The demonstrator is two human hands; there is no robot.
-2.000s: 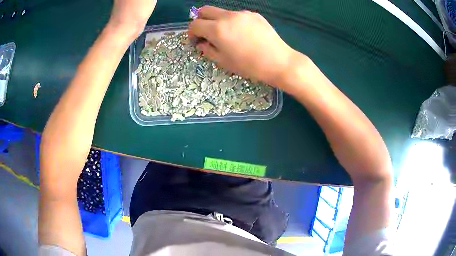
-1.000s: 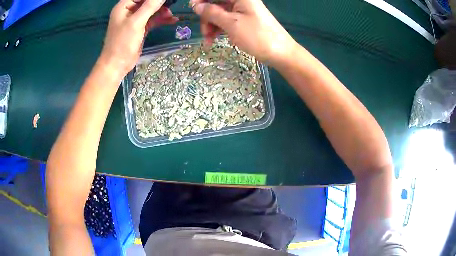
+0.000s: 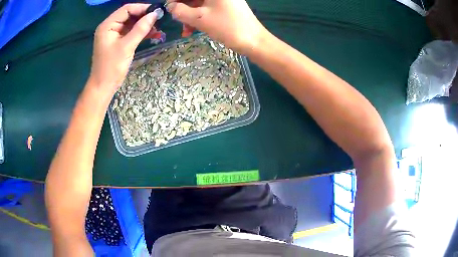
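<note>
A clear rimmed box [image 3: 251,114] full of small flat silvery-beige metal pieces [image 3: 173,100] lies in front of me on the green bench. My left hand [image 3: 118,42] is beyond the box's far left corner and grips a small black part [image 3: 156,8] between thumb and fingers at the top edge of the picture. My right hand [image 3: 221,20] is just right of it, fingertips close to the black part. A thin light piece seems to show at its fingertips, too small to be sure. The fingertips of both hands nearly meet.
A small purple item [image 3: 158,37] lies by the box's far edge. A green label [image 3: 227,177] is on the near bench edge. A clear bag [image 3: 431,73] lies at right. An orange-tan scrap [image 3: 29,142] lies at left. A blue crate [image 3: 125,221] of black parts stands below; blue trays [image 3: 22,17] are far left.
My right hand has left the box's far part, and both hands have come together around the black part. The view has shifted, so the box appears lower, further left and more tilted.
</note>
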